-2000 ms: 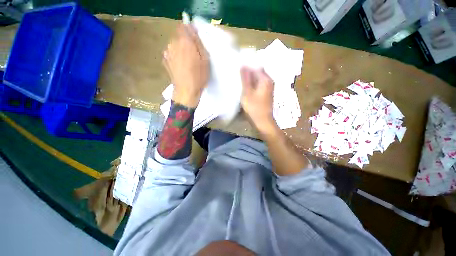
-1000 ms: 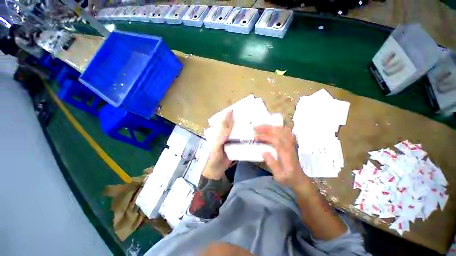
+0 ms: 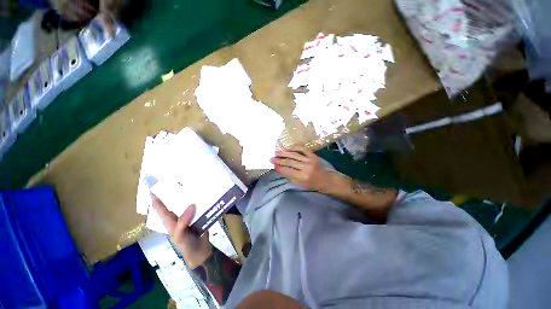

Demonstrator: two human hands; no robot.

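Note:
A white retail carton (image 3: 196, 184) with a black band and white lettering lies in front of me, over a loose pile of flat cartons (image 3: 144, 202). My left hand (image 3: 188, 232) grips the carton at its near left edge, thumb on top. My right hand (image 3: 300, 169) is at the near end of the column of white leaflets (image 3: 243, 114), fingertips at the lowest sheets; whether it holds one I cannot tell. A heap of small white sachets with red print (image 3: 341, 81) lies beyond my right hand.
A blue crate (image 3: 39, 241) stands at the left. Filled low boxes (image 3: 71, 60) sit in a row on the green belt (image 3: 175, 36), with a person's hand near them. A clear bag of sachets (image 3: 453, 36) is at the upper right. Stacked white cartons (image 3: 175, 271) are below the bench edge.
The view has turned. My right hand has left the carton and moved right to the leaflets. My left hand still holds the carton, now lying over the pile with its banded edge toward me.

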